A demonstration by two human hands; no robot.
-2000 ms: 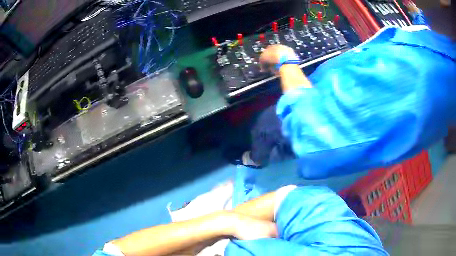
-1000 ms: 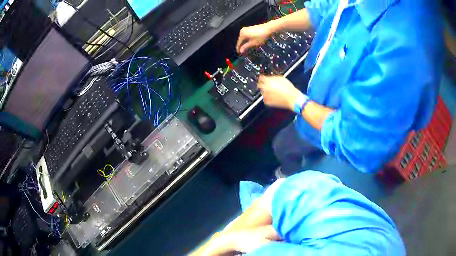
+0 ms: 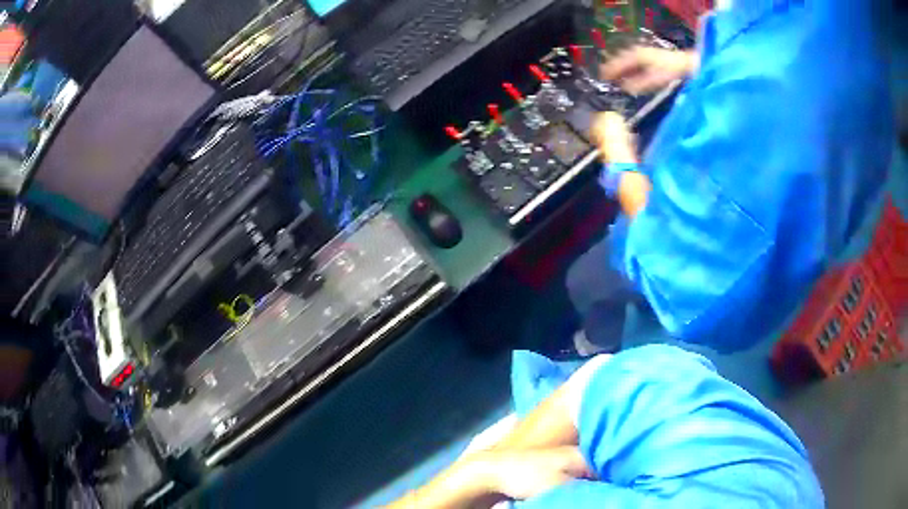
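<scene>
My bare forearms are folded at the bottom edge. A blurred hand, seemingly my left hand (image 3: 538, 469), lies against my other arm by the bright blue smock sleeve (image 3: 687, 427); its fingers are unclear. My right hand is not visible. In front, a long clear-topped test fixture (image 3: 334, 316) lies on the bench, with a yellow-green lead on it. Further right is a black test fixture (image 3: 513, 184) with a row of red knobs. Another worker in a blue smock (image 3: 747, 189) has both hands over it.
A black mouse (image 3: 436, 221) lies on the green mat between the fixtures. Behind are blue cables (image 3: 324, 149), keyboards, a monitor (image 3: 129, 129) and a white power supply (image 3: 108, 328) with red digits. Red crates (image 3: 846, 318) stand on the floor at right.
The view has turned and shifted, so the bench runs more steeply and more of the monitor shows. The worker's hands have moved further along the knobbed fixture. My arms remain folded.
</scene>
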